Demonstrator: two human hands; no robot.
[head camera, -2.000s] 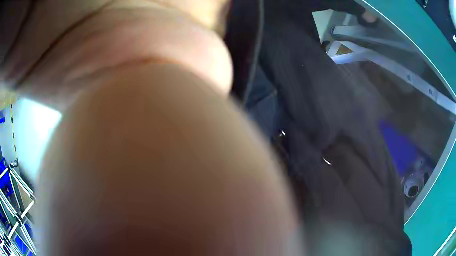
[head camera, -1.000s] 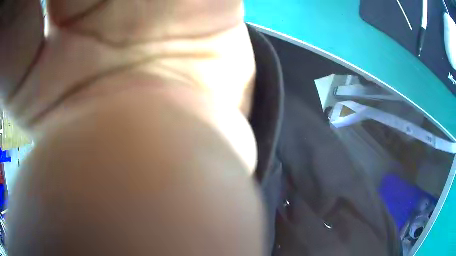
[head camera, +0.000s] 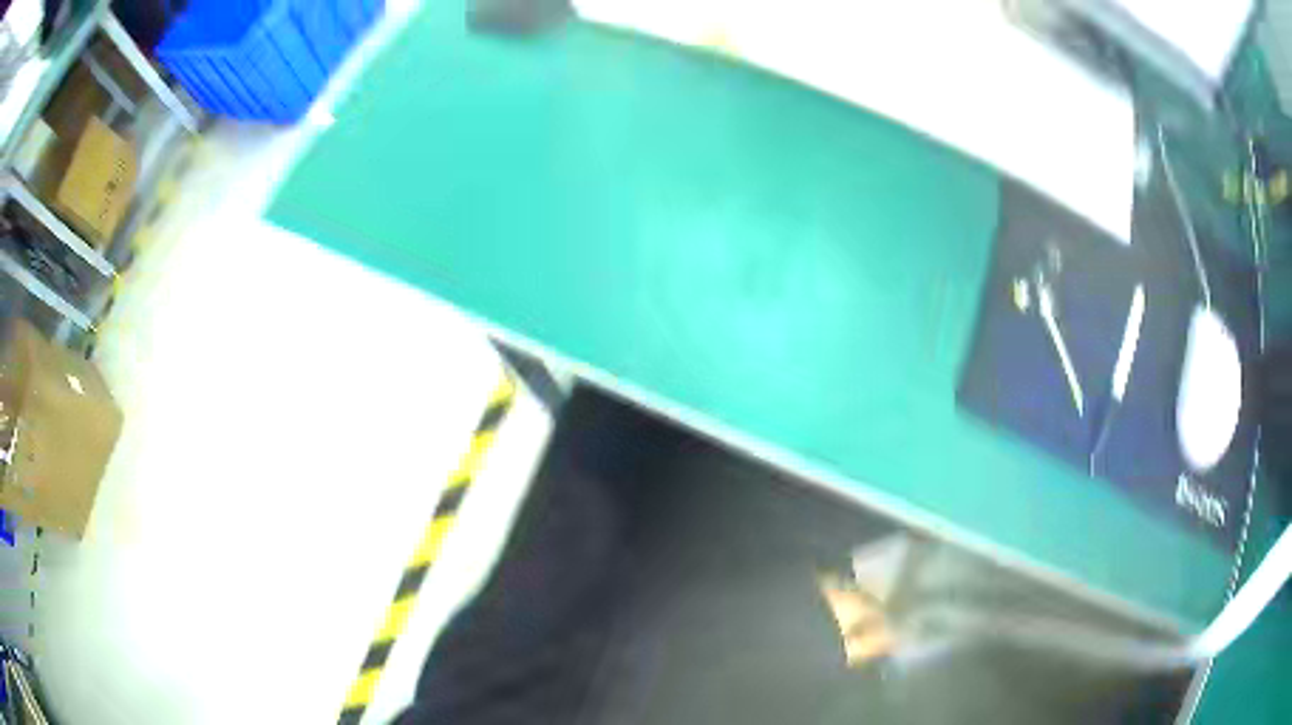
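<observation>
Neither of my hands can be made out. On the green bench (head camera: 638, 213), a black mouse pad (head camera: 1013, 354) lies at the right. It holds a white mouse (head camera: 1209, 390), a white pen or marker with a dark tip (head camera: 1128, 344) and a thin pale stick (head camera: 1060, 354). Small pale specks (head camera: 1023, 295) lie by the stick's upper end. A white label strip (head camera: 1254, 602) crosses the bench edge at the lower right. Below the edge, a blurred pale shape with an orange-brown patch (head camera: 856, 619) shows over the dark area; I cannot tell what it is.
A long, overexposed white shape, likely the keyboard (head camera: 907, 99), lies along the bench's back. A dark blurred object (head camera: 517, 12) is left of it. A blue tote (head camera: 269, 57), cardboard boxes (head camera: 64, 425), a shelf frame (head camera: 149, 71) and yellow-black floor tape (head camera: 425, 552) are at the left.
The view has swung to the bench and aisle floor. The large blurred skin surface close to the camera is gone. More of the mouse pad, mouse and pen now shows, lower in the picture.
</observation>
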